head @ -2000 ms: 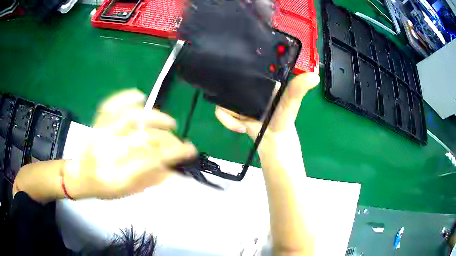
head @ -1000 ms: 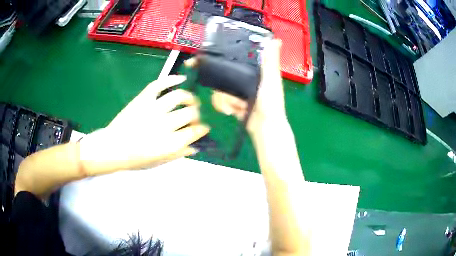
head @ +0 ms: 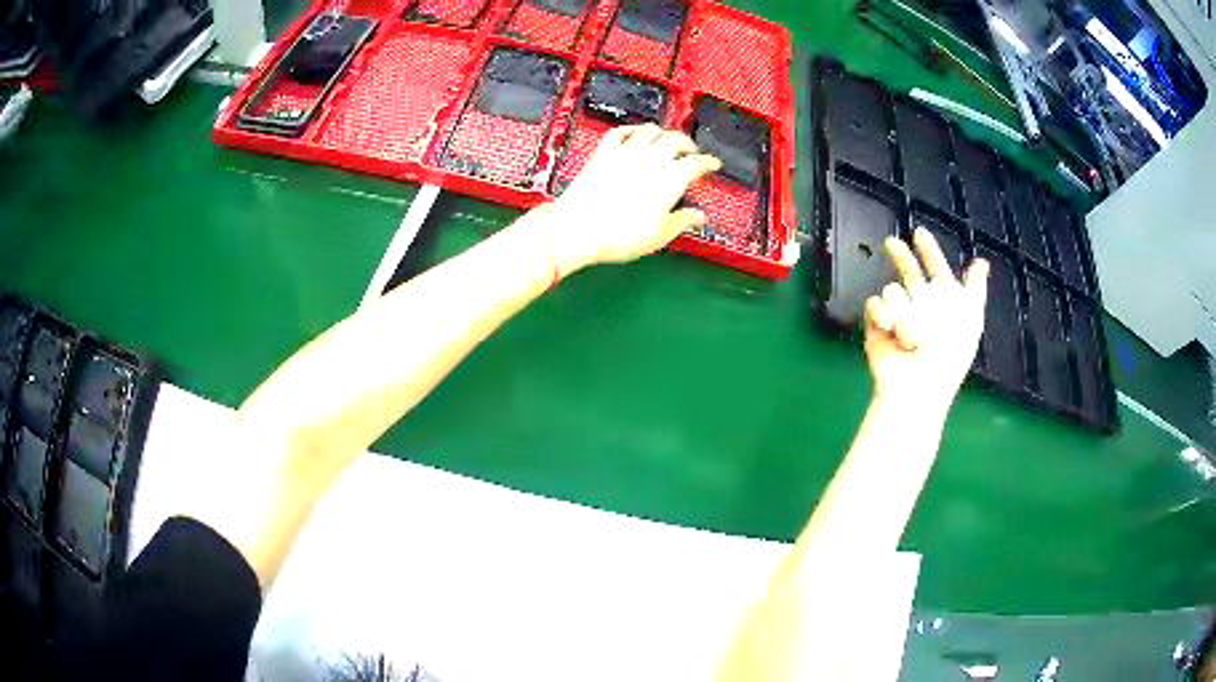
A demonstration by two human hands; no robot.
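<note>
The red tray [head: 387, 107] lies across the far side, with black phone frames in several pockets. My left hand [head: 624, 200] is over its near right part, fingers apart, covering part of a frame [head: 624, 96] in a middle pocket. Its fingertips reach the left edge of another frame [head: 732, 140] in the right pocket; whether they touch it is unclear. My right hand [head: 927, 317] is empty, palm up with some fingers curled, above the left edge of the black blister tray [head: 1020, 320].
Another black tray [head: 74, 440] with dark parts is at the left edge. The white sheet [head: 534, 560] lies nearest me on the green mat [head: 640, 386]. A white strip [head: 400, 247] runs from the red tray under my left forearm. Dark glossy items are at the top right.
The frame that was held up between my hands is no longer in them. My left hand has moved forward onto the red tray. My right hand has moved right, to the black tray.
</note>
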